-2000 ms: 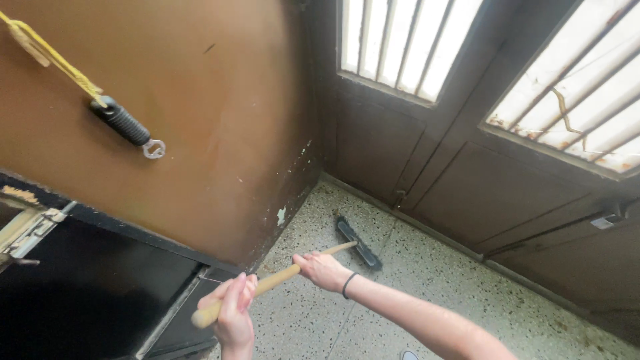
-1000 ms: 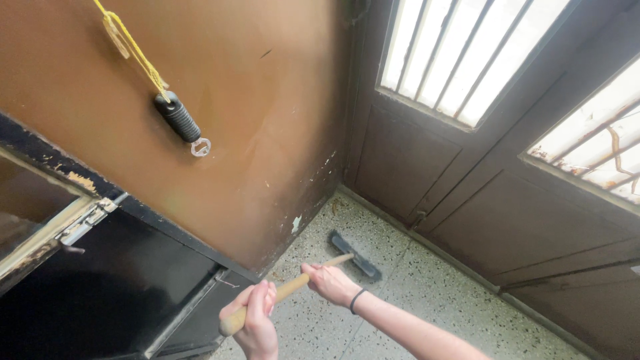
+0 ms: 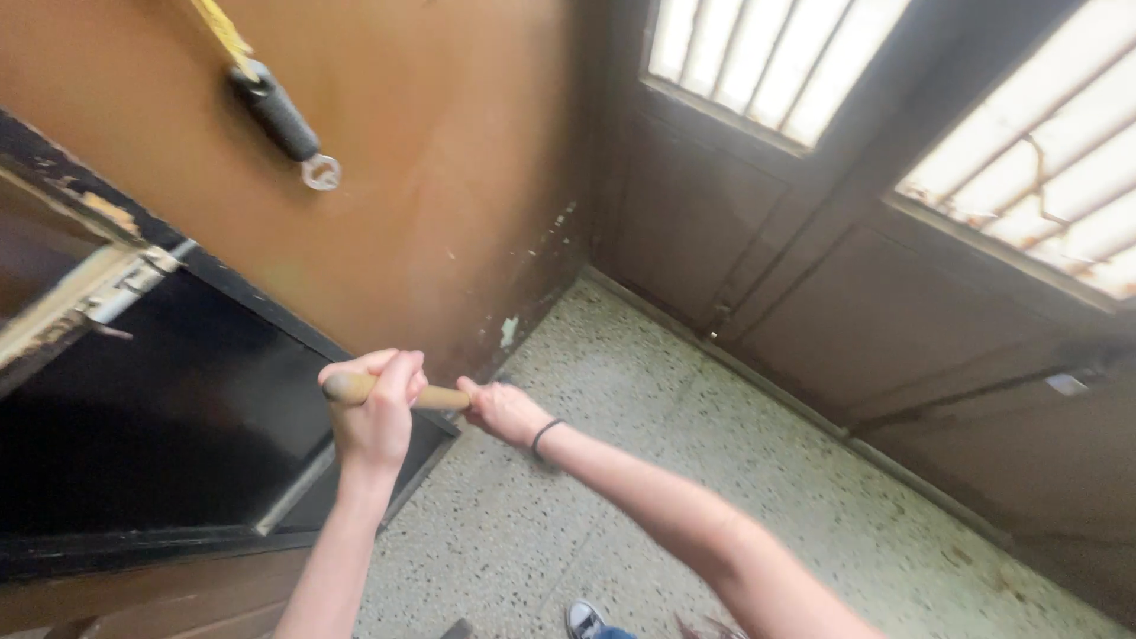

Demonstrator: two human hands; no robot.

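Observation:
My left hand [image 3: 377, 390] is closed round the upper end of a wooden broom handle [image 3: 441, 398], whose rounded tip sticks out to the left of the fist. Lower on the same handle, my right hand [image 3: 504, 412] grips it, with a dark band round the wrist. The broom head is mostly hidden behind my right hand and forearm; only small dark bits show beside them. Under both arms lies a speckled terrazzo floor [image 3: 621, 382].
A brown wall [image 3: 399, 222] with chipped paint meets a dark double door [image 3: 692, 204] with barred windows. A black-handled tool [image 3: 284, 115] hangs on a yellow cord. At left stands a black panel with a metal latch [image 3: 133, 284]. A shoe [image 3: 584, 619] shows at the bottom.
The broom head, seen on the floor near the corner before, is now mostly out of sight behind my right hand and forearm. The handle lies closer to level in the view.

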